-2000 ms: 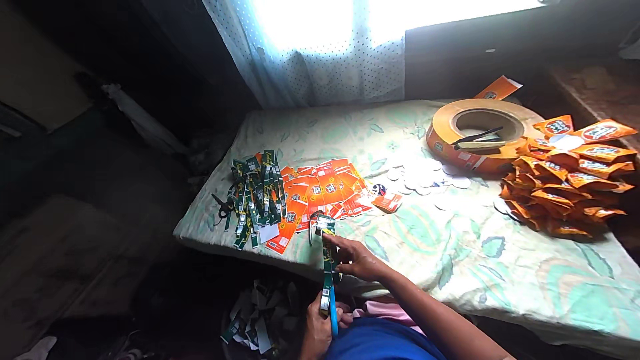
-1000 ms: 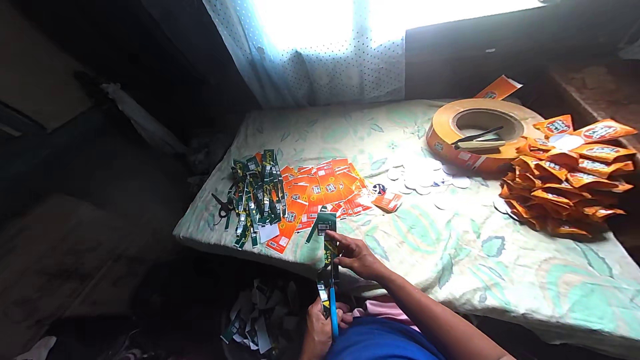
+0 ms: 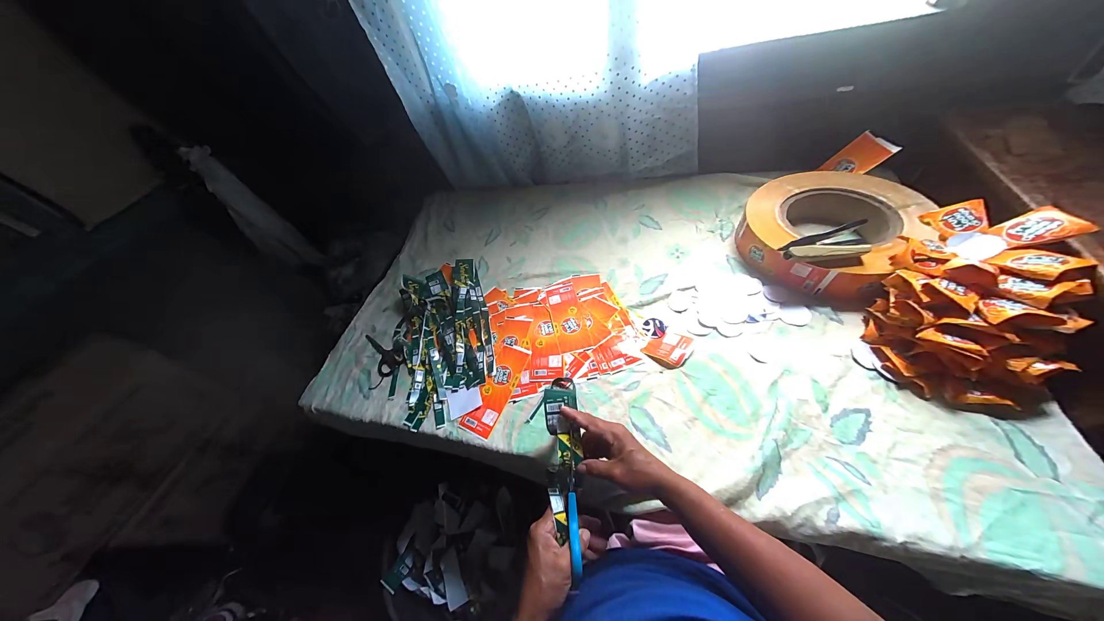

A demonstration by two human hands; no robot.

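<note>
My left hand [image 3: 552, 556] is low at the centre, closed around blue-handled scissors [image 3: 575, 539], with the lower end of a green-and-yellow printed strip [image 3: 565, 448] beside the handle. Above it my right hand [image 3: 617, 453] pinches the strip, index finger on its upper green part, thumb lower down. The scissor blades are mostly hidden by the strip and fingers. Just beyond lie orange printed sheets [image 3: 561, 332], and to their left a heap of green printed strips [image 3: 448, 336].
Black-handled scissors [image 3: 386, 358] lie at the tablecloth's [image 3: 733, 414] left edge. White paper discs [image 3: 733, 306], a large orange roll [image 3: 776, 211] with a dark-handled tool [image 3: 824, 241] on it and a cluster of orange packets [image 3: 975, 336] are to the right. Paper scraps [image 3: 440, 552] fill a container below.
The strip's upper end has shifted and turned between my fingers, showing a broader green face than two seconds ago. Both hands stay in nearly the same place.
</note>
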